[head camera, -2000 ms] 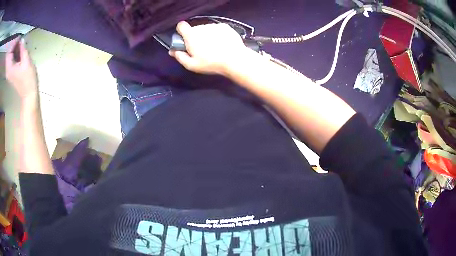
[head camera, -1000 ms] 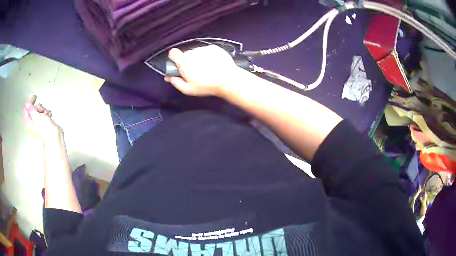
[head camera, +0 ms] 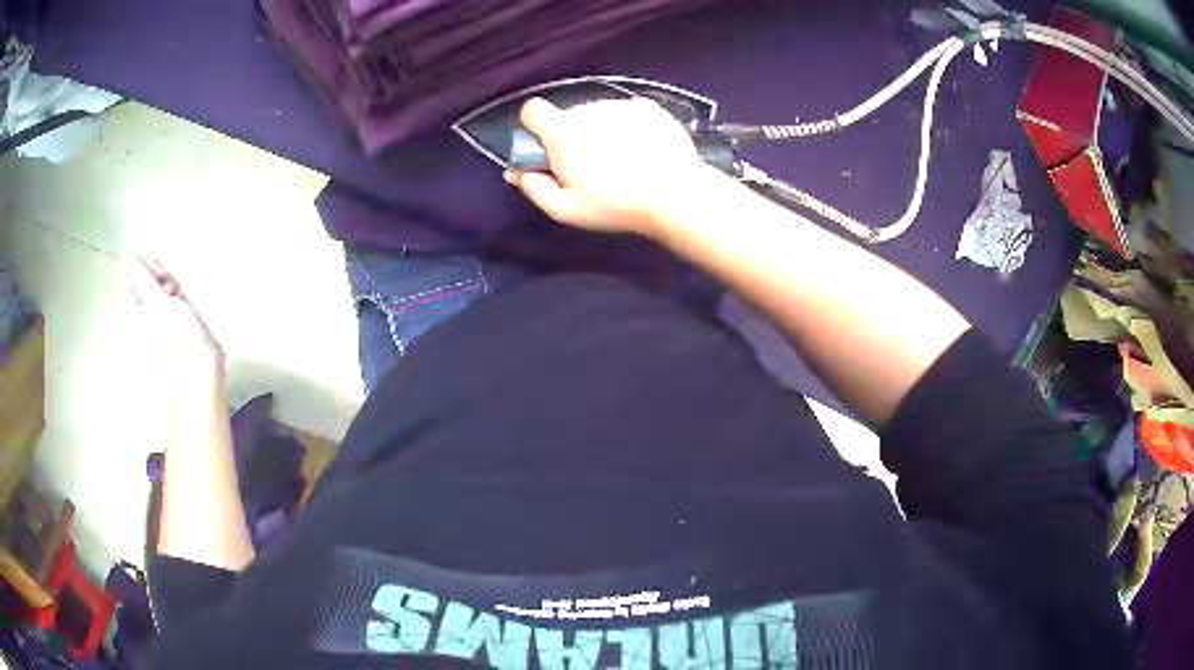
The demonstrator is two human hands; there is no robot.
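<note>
My right hand (head camera: 602,157) is closed round the handle of a steam iron (head camera: 487,128). The iron has a dark body and a pale-edged plate, with its tip pointing left. It rests on the dark purple cloth of the pressing table (head camera: 786,177). A stack of folded purple-maroon pieces (head camera: 432,66) lies just beyond the iron, cut off by the top edge. My left hand (head camera: 177,314) hangs over the pale floor at the left, overexposed and blurred. It appears to hold nothing, with its fingers loosely extended.
A pale hose and cable (head camera: 927,144) run from the iron to the upper right. A red block (head camera: 1063,105) and crumpled silvery material (head camera: 995,223) lie on the table's right side. Cloth heaps (head camera: 1139,353) are at far right. A red-and-wooden object (head camera: 66,589) stands lower left.
The stack has come more into view since the earliest frame. My left hand has moved down and right from the left edge. My right hand still holds the iron; the view has shifted.
</note>
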